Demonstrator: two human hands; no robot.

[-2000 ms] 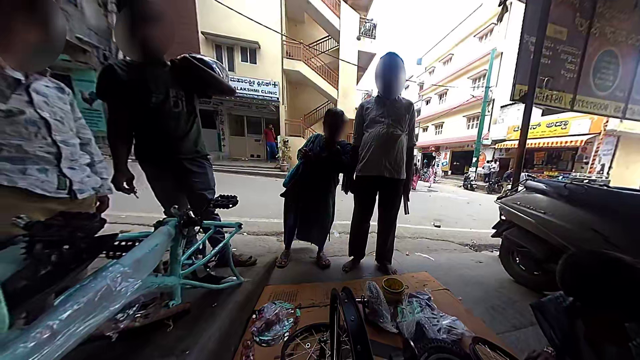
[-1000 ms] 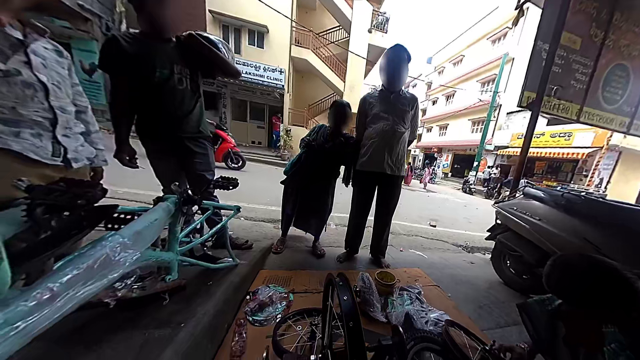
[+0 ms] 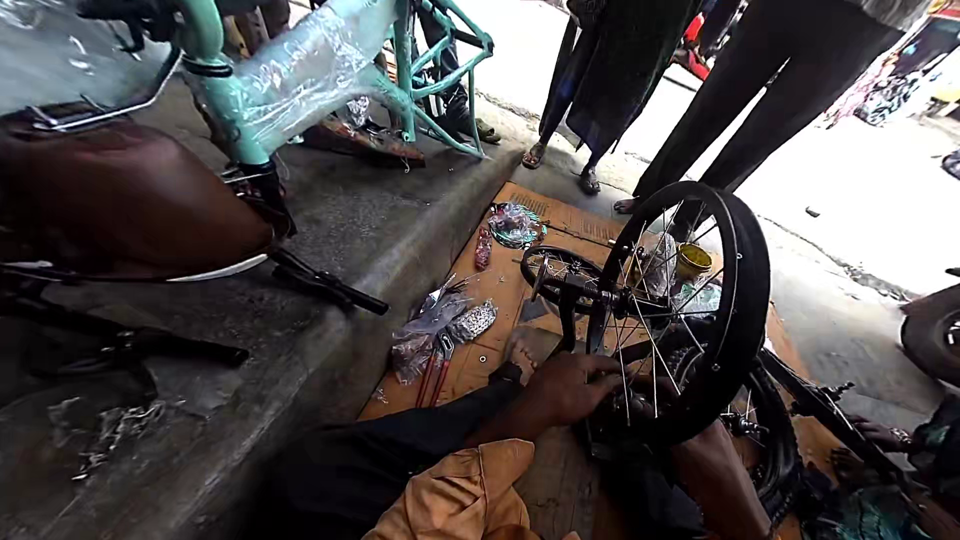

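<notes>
A spoked bicycle wheel with a black rim [image 3: 739,300] stands upright in a dark metal stand [image 3: 570,300] in front of me. My left hand [image 3: 574,390] is at the wheel's lower left, fingers among the spokes near the rim; what its fingertips touch is hard to make out. My right hand [image 3: 660,394] reaches in from behind the lower rim and is mostly hidden by the wheel, so its grip does not show. A smaller wheel [image 3: 559,259] lies on the cardboard [image 3: 457,352] beyond the stand. Red-handled pliers or cutters [image 3: 435,375] lie left of my foot.
Plastic bags of parts [image 3: 427,337], a coil of cables [image 3: 517,225] and a yellow tub [image 3: 694,260] rest on the cardboard. A raised concrete step [image 3: 352,315] runs along the left, with a turquoise bicycle frame [image 3: 300,82]. People stand beyond; another person's hand [image 3: 881,433] is at right.
The view has swung down and now shows both my arms and the wheel up close. Earlier frames showed more of the street and the standing people.
</notes>
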